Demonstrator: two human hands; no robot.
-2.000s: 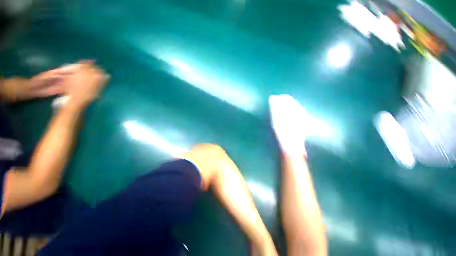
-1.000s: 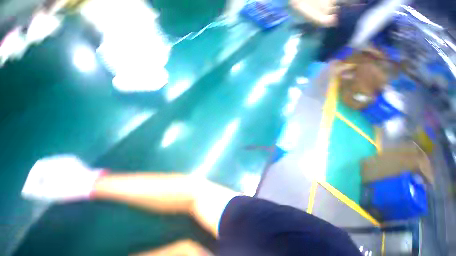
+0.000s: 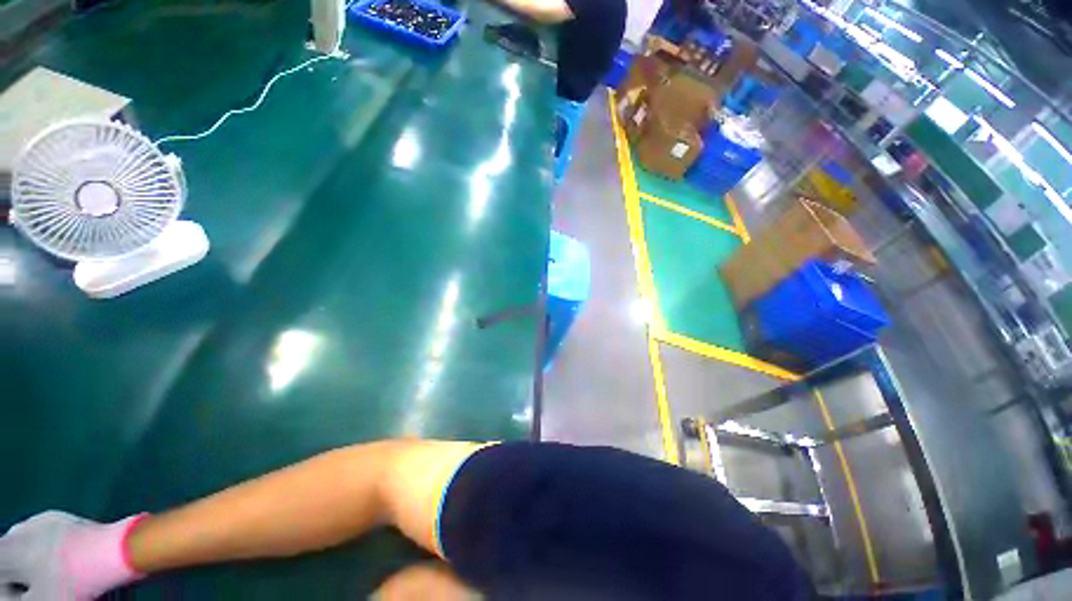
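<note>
My right hand (image 3: 53, 561) wears a white knitted glove with a pink wrist band. It lies at the lower left on the dark green bench top (image 3: 353, 235), cut off by the picture's left edge. Its fingers are not clear, and no held thing shows. The bare forearm runs right to a dark blue sleeve. A patch of bare skin shows at the bottom edge below the right elbow; whether it is my left hand or arm I cannot tell. A white desk fan (image 3: 96, 197) stands upper left on an oval base, beyond the glove.
A pale box (image 3: 59, 106) is behind the fan. A white cable runs to a pale post (image 3: 327, 24). A blue parts tray (image 3: 409, 19) and another person's arm are at the far end. Right of the bench are a blue stool (image 3: 567, 282), cartons, blue crates (image 3: 817, 315) and a metal frame (image 3: 905, 458).
The view has swung right and steadied. My gloved hand now sits lower and farther left in the picture. The fan, tray, cartons and metal frame show clearly.
</note>
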